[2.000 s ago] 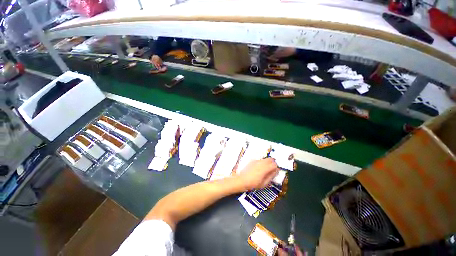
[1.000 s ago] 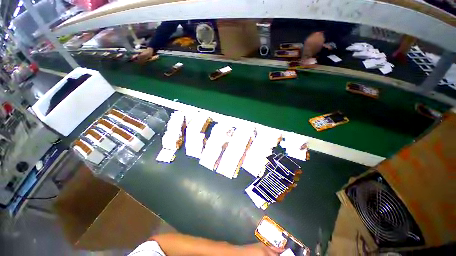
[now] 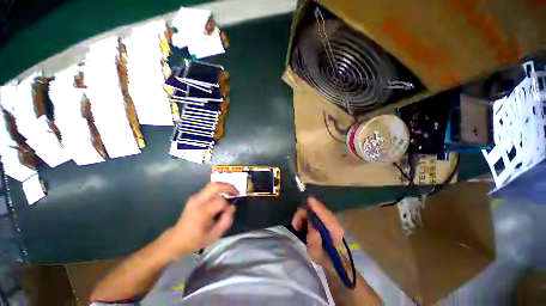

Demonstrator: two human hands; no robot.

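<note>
An orange-edged phone board (image 3: 276, 181) lies flat on the dark green mat in front of me. A white-backed LCD module (image 3: 232, 178) lies over its left part, with a small brown flex tail at its right edge. The board's right part is dark. My left hand (image 3: 206, 216) has its fingertips on the module's lower left edge; solder wire cannot be made out. My right hand (image 3: 320, 230) holds a dark blue soldering iron (image 3: 321, 226), its metal tip pointing up, right of the board and not touching it.
Fanned white LCD stacks (image 3: 102, 98) lie at left, a dark-faced stack (image 3: 197, 113) behind the board. At right are a fan (image 3: 341, 69), a cardboard box (image 3: 461, 36), a round solder tub (image 3: 380, 138) on cardboard (image 3: 317, 155), cords and cut-out white sheets (image 3: 518, 128).
The view has turned down and right. My left hand left the LCD stacks and came to the phone board with a white piece. My right hand and the soldering iron are now plainly visible.
</note>
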